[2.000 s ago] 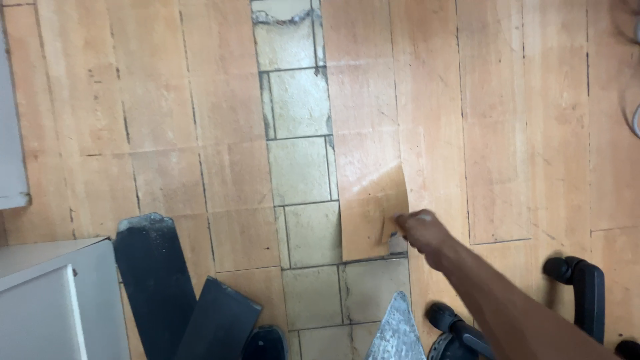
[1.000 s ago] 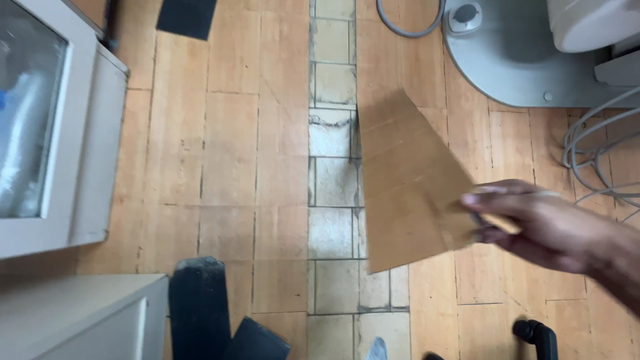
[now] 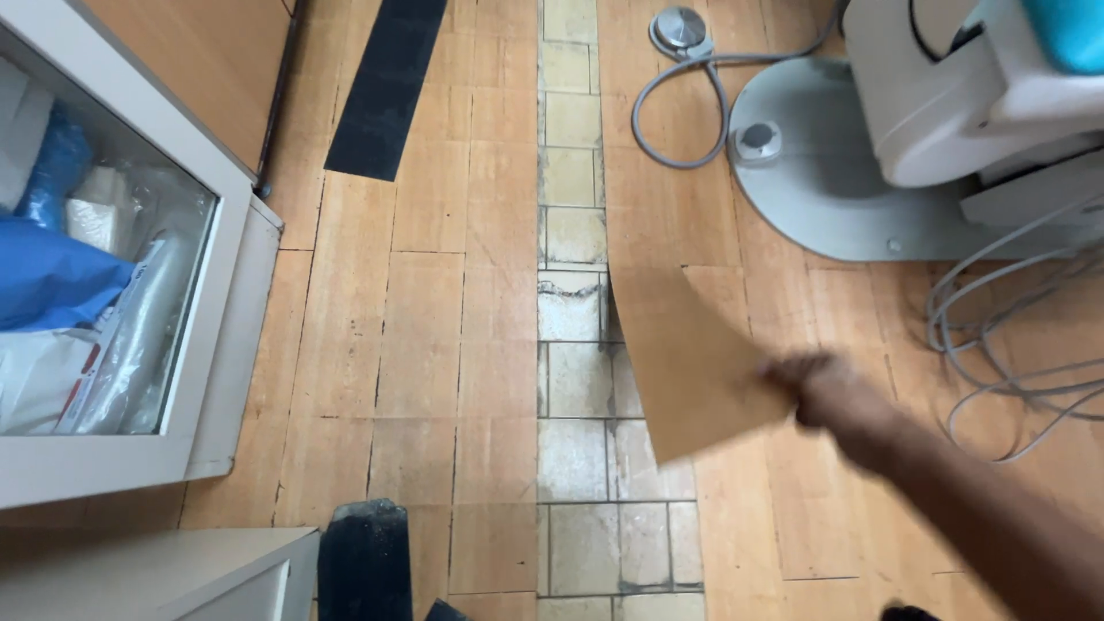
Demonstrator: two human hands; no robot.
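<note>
My right hand, somewhat blurred, grips the near right corner of a wood-look vinyl floor plank. The plank's near end is lifted and bent up, while its far part runs on along the floor. Beneath and left of it, a strip of old cream floor tiles with dark joints is exposed. My left hand is out of view.
Dark strips lie at the upper left and lower left. Left stand a glass-fronted cabinet and a pale cabinet. Right are a grey equipment base, a round metal foot pedal and looped grey cables.
The plank's near end was low over the tiles two seconds ago; my right hand has raised it, and more tiles show. The view has shifted forward a lot.
</note>
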